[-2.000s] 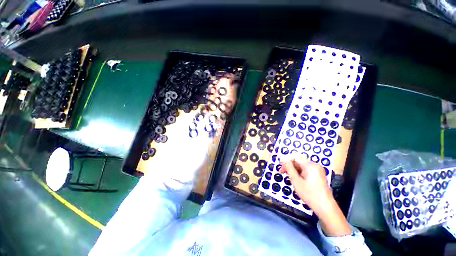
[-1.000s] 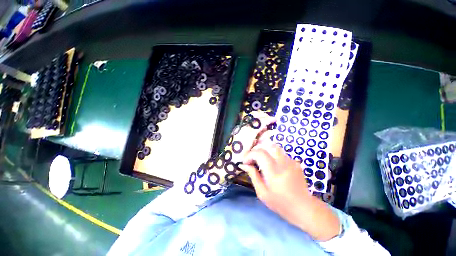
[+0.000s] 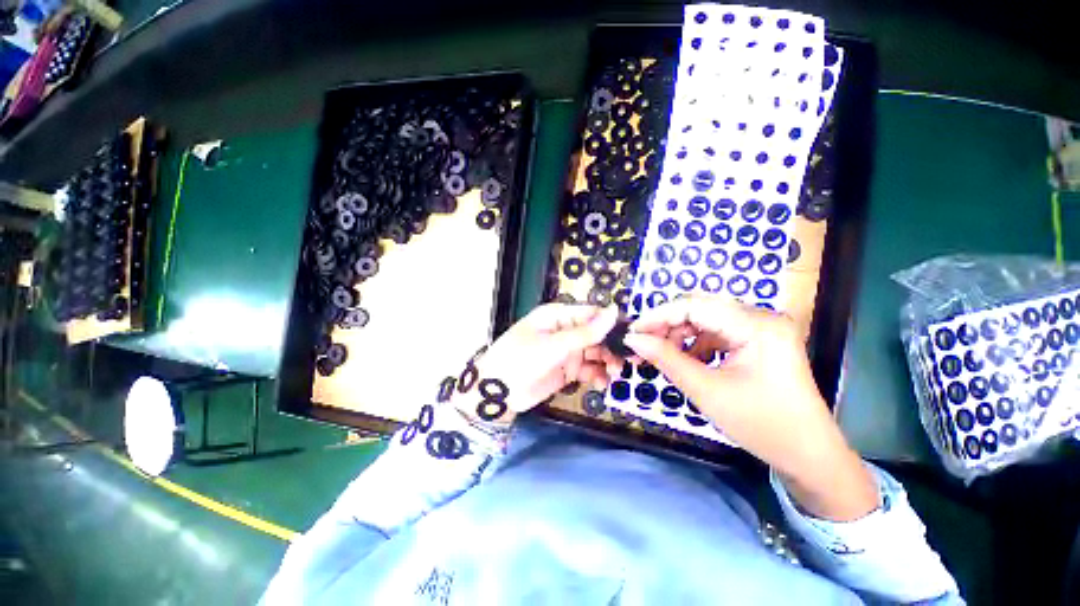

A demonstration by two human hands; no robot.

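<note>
My left hand (image 3: 539, 361) and my right hand (image 3: 740, 367) meet over the near part of the right tray (image 3: 855, 237). Their fingertips pinch a small black ring part (image 3: 619, 336) between them, partly hidden by the fingers. Several thin black rings (image 3: 448, 444) cling to my left wrist and sleeve. A white sheet (image 3: 753, 107) with rows of black circles lies lengthwise over the right tray; its near end is partly under my right hand. Loose black ring parts (image 3: 616, 154) lie in the tray beside the sheet.
The left tray (image 3: 521, 189) has dark ring parts heaped at its far and left sides, on a tan base. A clear bag of sticker sheets (image 3: 1001, 379) lies at right. A board of black parts (image 3: 101, 237) is at far left. A round white stool (image 3: 150, 424) stands lower left.
My left hand has moved from over the left tray to my right hand, and both now pinch a black part. The view has shifted, so the trays sit higher.
</note>
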